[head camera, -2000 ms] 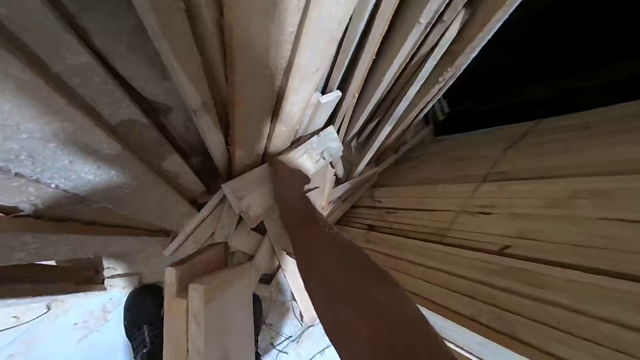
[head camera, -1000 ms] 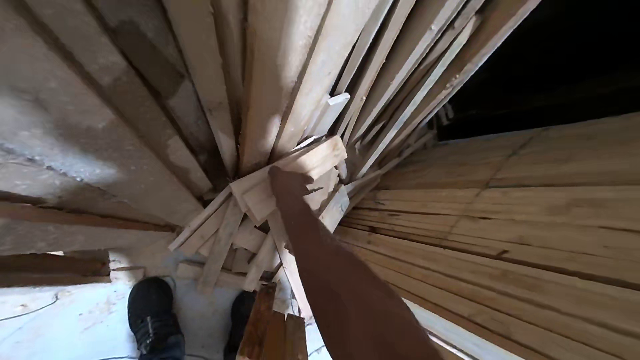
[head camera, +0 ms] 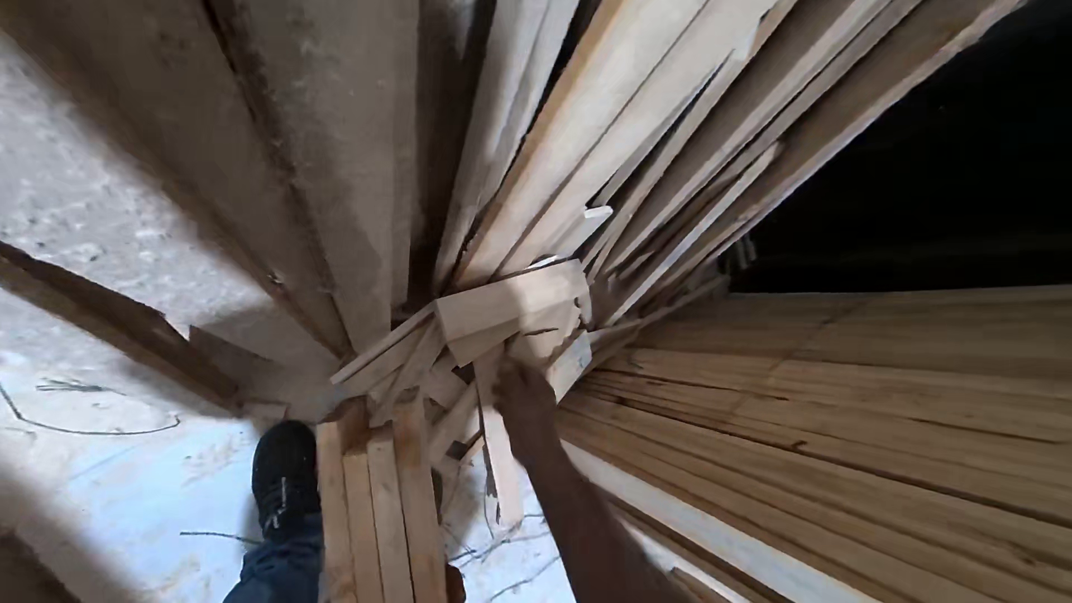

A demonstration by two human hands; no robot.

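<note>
My right hand reaches in from the lower right, its fingers bent against a narrow pale wood strip in a pile of offcuts. Whether the fingers grip the strip is not clear. Just above the hand, a short wood block lies across the pile. At the bottom, several boards stand side by side in a bundle. Fingertips of my left hand show at the bundle's lower right edge; the rest of that hand is hidden.
Long planks lean over the pile, with thinner slats at the upper right. Stacked boards fill the right side. A black shoe stands on the pale floor, where thin wires lie.
My right hand has left the upper wood block and moved down to the strip below it. The board bundle shows more of its boards than one second ago. The view has shifted.
</note>
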